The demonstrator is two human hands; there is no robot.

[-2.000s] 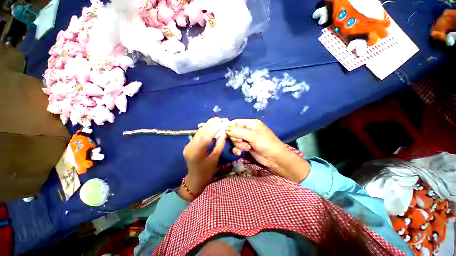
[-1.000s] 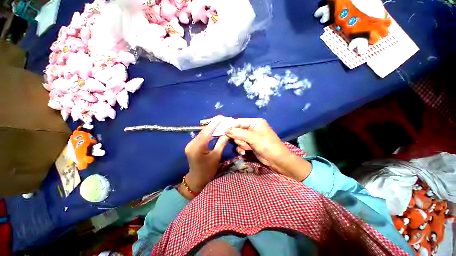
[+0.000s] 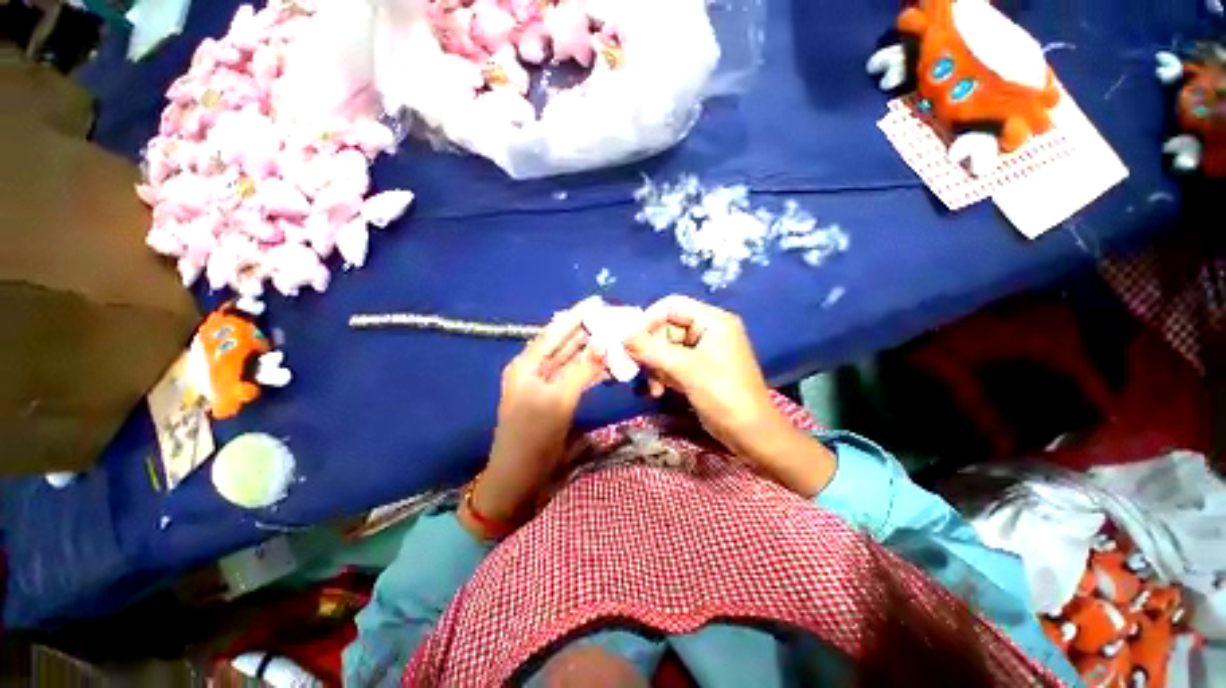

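Observation:
A small pale pink plush piece, almost white under the glare, is held between both hands above the table's front edge. My left hand grips its left side with the fingers. My right hand pinches its right side with thumb and fingertips. Any needle or thread is too fine to see. A thin beige-grey speckled cord lies flat to the left, its right end at my left fingers.
A heap of pink plush pieces and an open plastic bag lie behind. White stuffing tufts lie nearer. Orange toys rest left and right. A cardboard box stands far left; a round pale green item lies nearby.
The plush piece shows more between the hands and has been turned. My left fingers have spread more, and my right fingers have bent upward. The camera view has shifted slightly.

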